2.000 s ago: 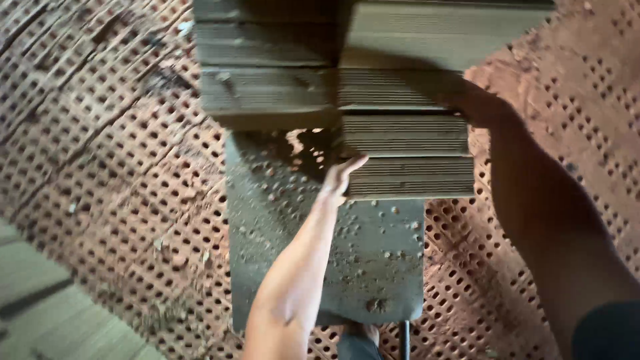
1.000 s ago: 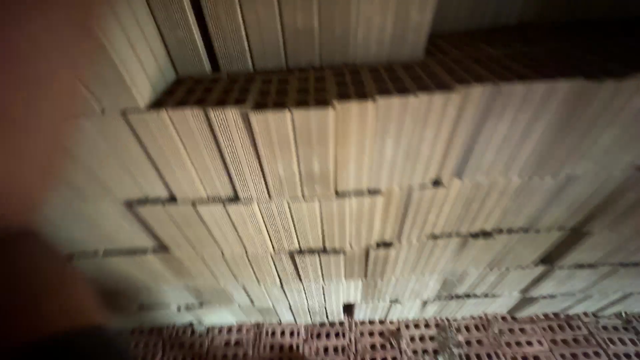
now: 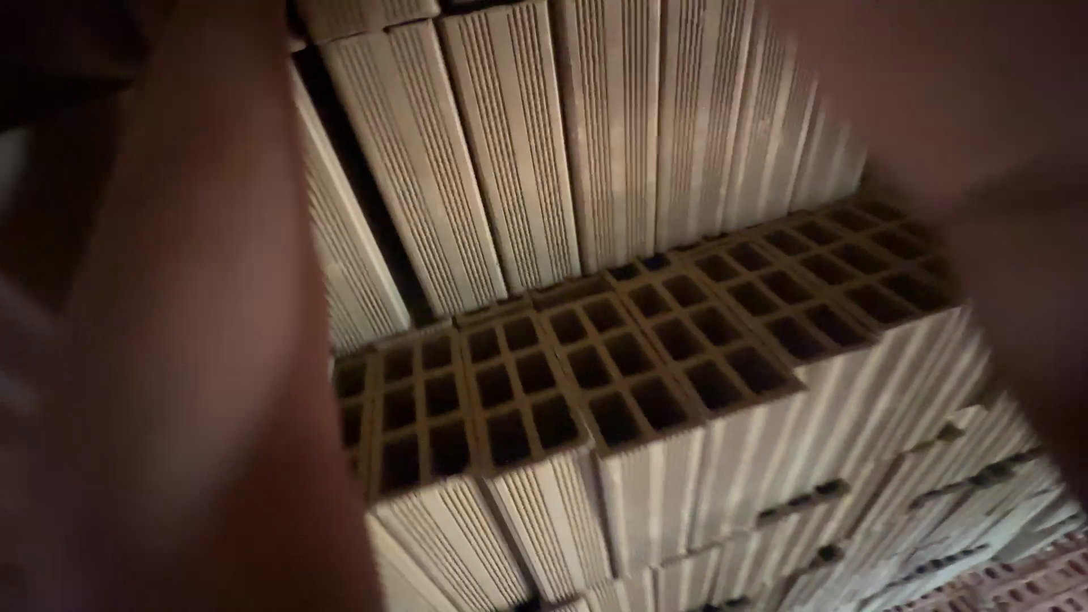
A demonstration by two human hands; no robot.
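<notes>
Blurred bare arms cross both sides of the head view, close to the camera; neither hand shows, and both arms run out of the frame. Between them stands a stack of hollow clay blocks. Its upper row of upright grooved blocks (image 3: 612,136) is set back on a lower row, whose open cell ends (image 3: 586,365) face up as a ledge. Below that ledge the grooved sides of more blocks (image 3: 544,518) go down in courses. What the hands hold or touch is hidden.
A dark gap (image 3: 365,178) parts two upright blocks at the upper left. Further courses with small dark gaps (image 3: 803,501) lie at the lower right. Reddish perforated flooring (image 3: 1020,569) shows in the bottom right corner.
The view has swung from blocks above a dark board to the stack, now seen closer. My hands, seen at the blocks two seconds ago, are out of sight.
</notes>
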